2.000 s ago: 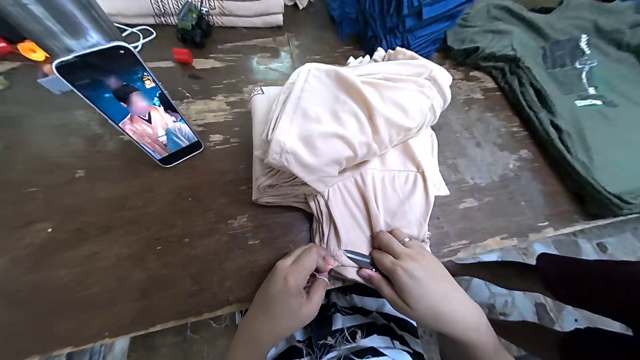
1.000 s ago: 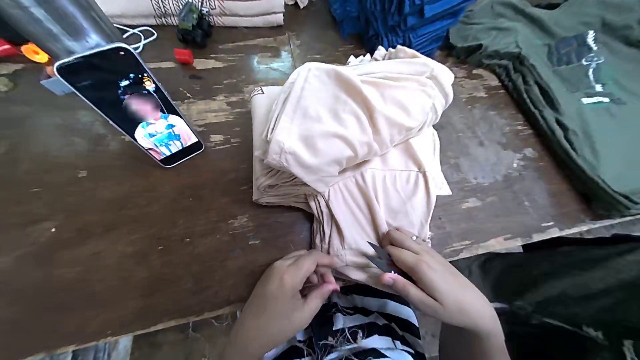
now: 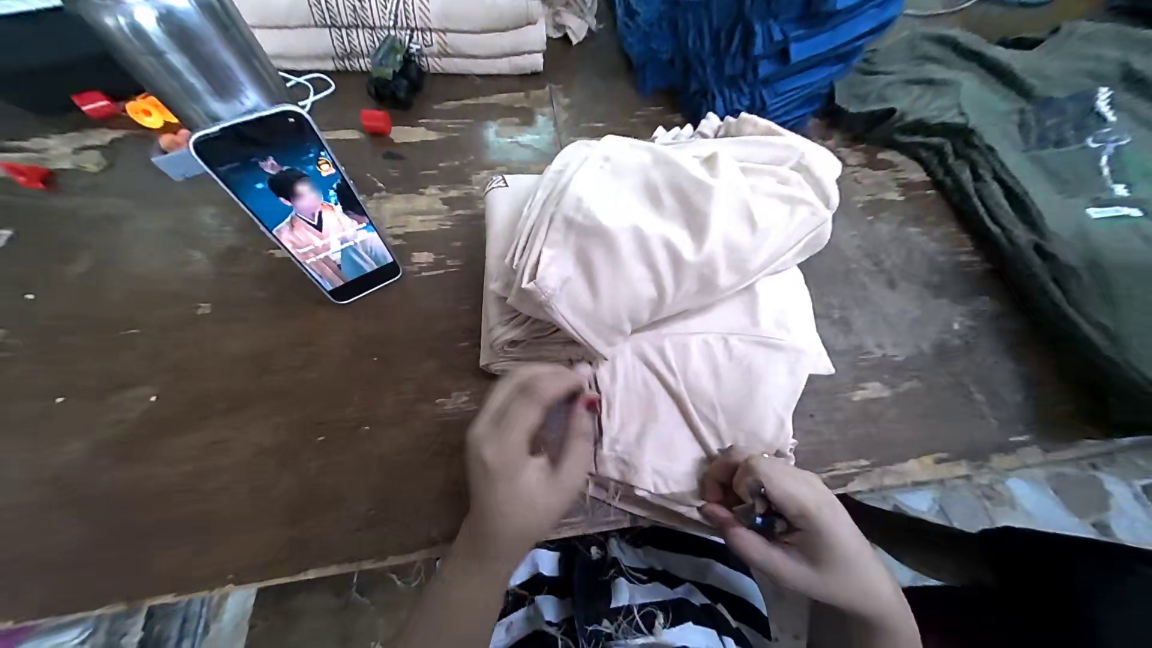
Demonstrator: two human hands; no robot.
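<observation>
A pile of cream fabric garments (image 3: 675,243) lies folded on the worn wooden table, one part hanging toward the front edge. My left hand (image 3: 531,450) is at the left side of that lower part, blurred, its fingers curled near the cloth's edge; whether they pinch anything cannot be told. My right hand (image 3: 783,522) is at the lower right of the cloth and holds a small metal cutting tool (image 3: 760,520) with a dark part, mostly hidden by the fingers. Its fingertips touch the hem.
A lit smartphone (image 3: 297,202) leans on a metal cylinder (image 3: 184,54) at the left. Behind are folded cream fabrics (image 3: 486,49) and a blue fabric stack (image 3: 747,54). A dark green shirt (image 3: 1062,180) lies right. Red plastic pieces (image 3: 376,122) are scattered about.
My left hand has moved up along the cloth's left side from the bottom hem. The tool's blade, visible before in my right hand, is now mostly covered by the fingers.
</observation>
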